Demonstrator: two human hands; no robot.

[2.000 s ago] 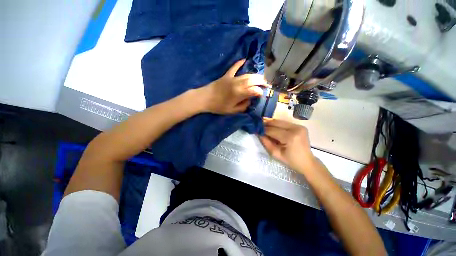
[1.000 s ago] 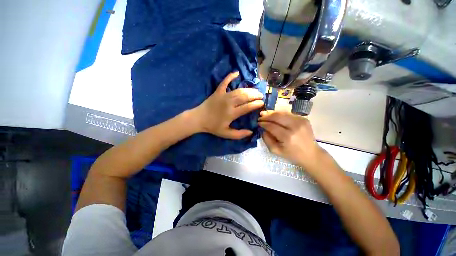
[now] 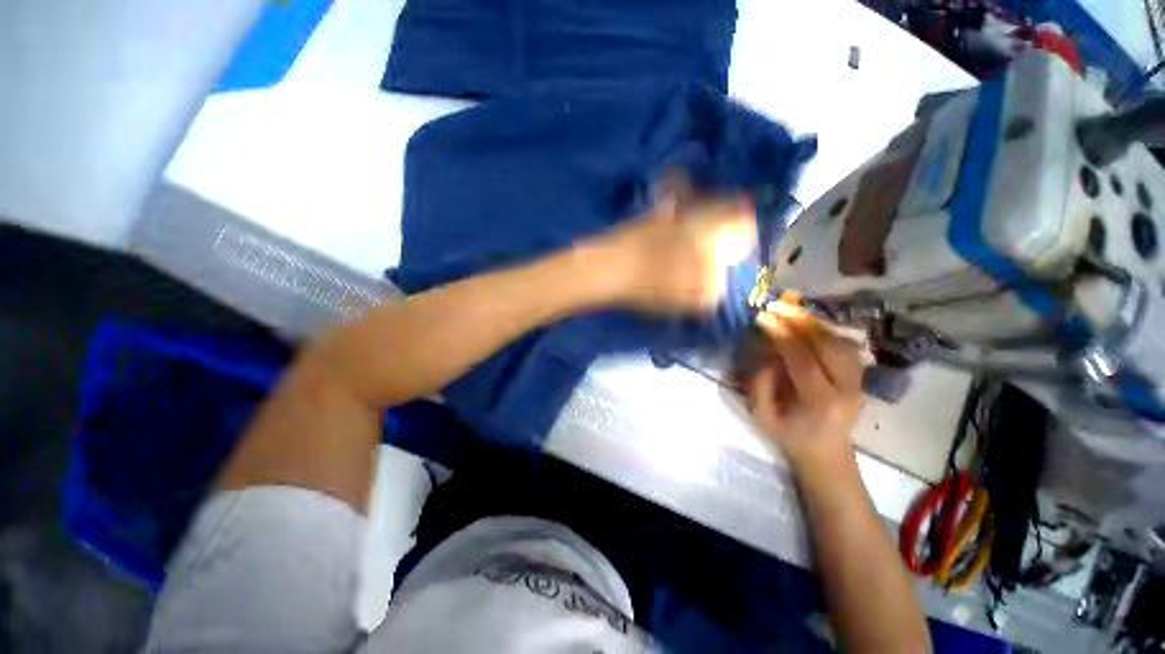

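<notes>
A dark blue garment piece (image 3: 511, 192) lies on the white table, bunched near the needle area and hanging over the front edge. My left hand (image 3: 696, 249) is blurred and rests on the cloth left of the needle; its fingers are not clear. My right hand (image 3: 807, 371) is at the cloth's right edge, just below the needle area, with fingertips pinched close together; the cloth edge between them is partly hidden. The white sewing machine head (image 3: 945, 192) with a blue stripe stands right of the hands. The presser foot is hidden by glare and fingers.
More blue cloth (image 3: 575, 45) lies flat at the far side. Red-handled scissors (image 3: 936, 524) and yellow handles (image 3: 971, 543) hang at the right beside black cords (image 3: 1018, 466). A blue crate (image 3: 96, 447) stands on the floor at left. Coloured items lie at the far right.
The camera view has shifted, showing more of the machine head's side. My right hand has moved up against the needle area. My left hand has moved up and is blurred. The cloth is bunched farther back.
</notes>
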